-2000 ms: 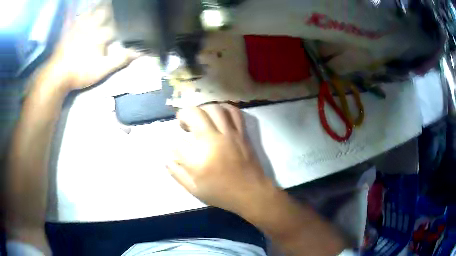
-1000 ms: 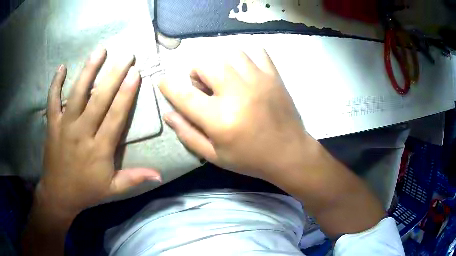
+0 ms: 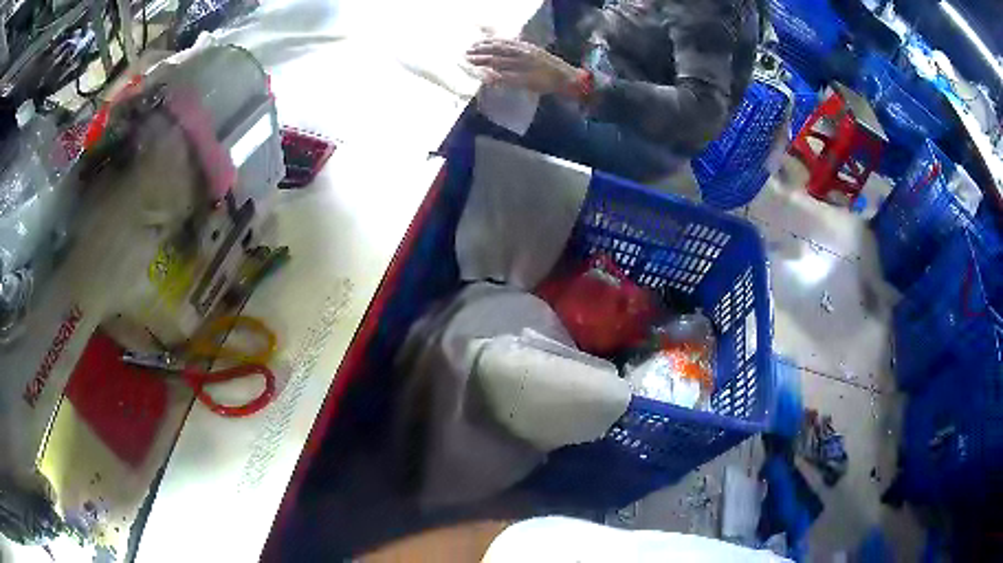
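Observation:
A blue perforated crate [image 3: 691, 434] stands right of the sewing table. Pale grey-white fabric pieces [image 3: 550, 385] lie in it and hang over its near left side; another pale piece [image 3: 517, 209] drapes over its far left rim. A red bundle [image 3: 599, 306] and a clear bag with white and orange items lie inside. A bare stretch of forearm and a white sleeve show at the bottom edge; which arm it is cannot be told. Neither of my hands shows in the picture.
The pale sewing machine [image 3: 55, 357] is at left, with a red square [image 3: 119, 401] and scissors [image 3: 233, 392] beside it on the white table [image 3: 291, 407]. Another person [image 3: 671, 88] works beyond the crate. A red stool [image 3: 841, 143] and blue crates [image 3: 957, 352] stand at right.
The view has swung right, from the fabric under both hands to the crate and floor beside the table. Both hands have left the picture.

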